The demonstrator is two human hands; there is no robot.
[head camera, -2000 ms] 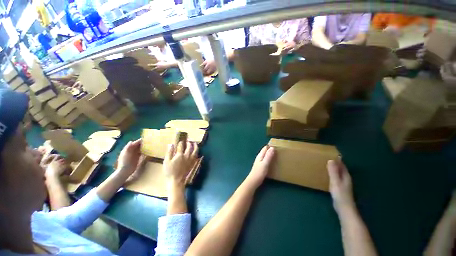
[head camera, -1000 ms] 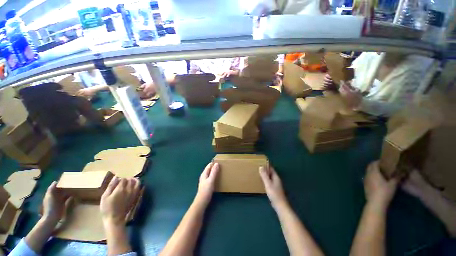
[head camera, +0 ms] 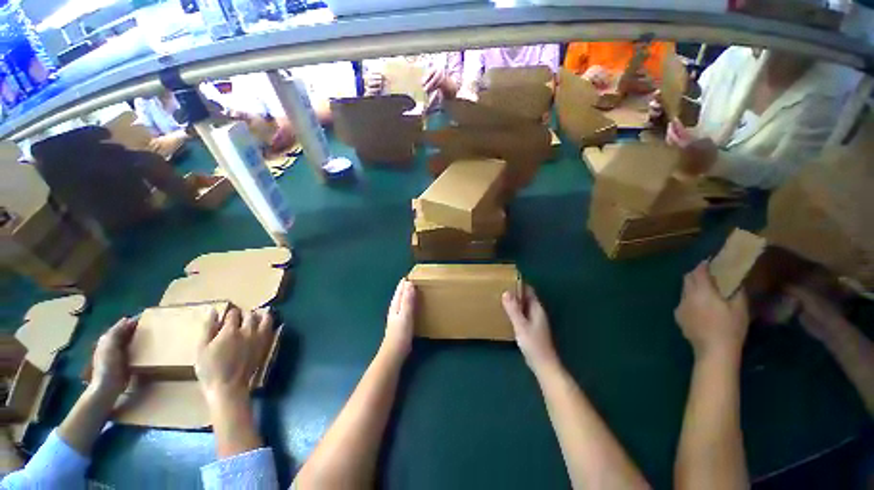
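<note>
A closed brown mailer box (head camera: 464, 304) is held level between my two bare hands, low over the green table in the middle of the view. My left hand (head camera: 401, 316) grips its left end. My right hand (head camera: 528, 322) grips its right end, thumb on the near face. The underside of the box and the fingers beneath are hidden. A stack of finished boxes (head camera: 462, 198) stands just beyond it, the top one set at an angle.
A green table (head camera: 355, 287) is shared. At left, a person's hands (head camera: 230, 359) fold a box over blanks (head camera: 230, 278). At right, another person's hand (head camera: 714, 311) holds cardboard. More boxes (head camera: 642, 206) stand ahead right. A pale post (head camera: 251, 182) stands ahead left.
The view has swung right since the oldest frame, and the box now sits centred and squarer in my hands. The neighbours' hands and cardboard have shifted. My grip is unchanged.
</note>
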